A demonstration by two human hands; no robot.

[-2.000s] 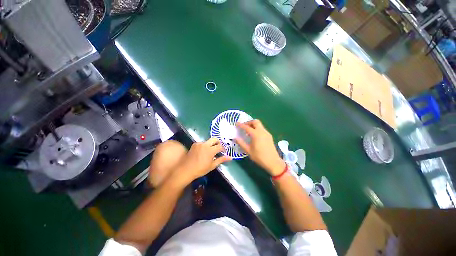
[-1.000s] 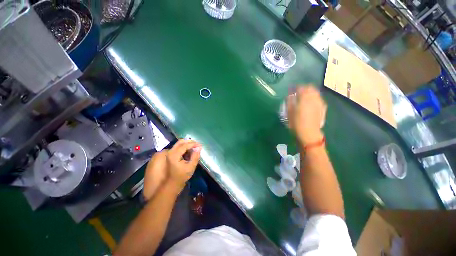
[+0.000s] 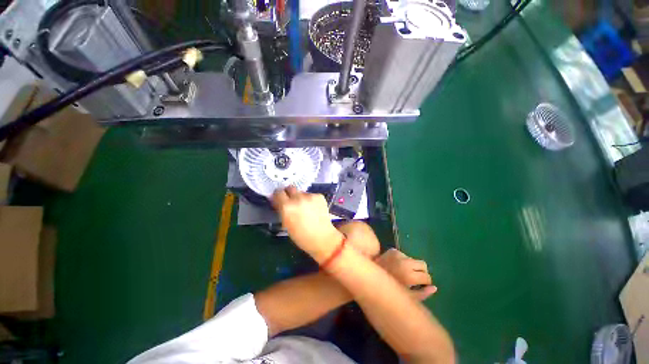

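A round white grille housing point(image 3: 299, 165) sits under the silver crossbar of the machine point(image 3: 213, 114), over the fixture, which it mostly hides. My right hand point(image 3: 306, 220), with the red band, pinches its near rim. My right forearm crosses over my left one. My left hand point(image 3: 405, 270) rests at the belt's near edge with its fingers curled; whether small parts are in its fingertips cannot be told.
The dark control box point(image 3: 349, 192) with a red light stands right of the fixture. The feeder bowl point(image 3: 340, 35) is behind the machine. On the green belt lie a ring point(image 3: 462, 195), a grille housing point(image 3: 550, 127) and a fan blade point(image 3: 520, 350). Cartons point(image 3: 27, 263) stand at the left.
The view has swung left to the machine. My right hand has moved from the belt to the fixture, where a grille housing now sits. My left hand stays near the belt edge.
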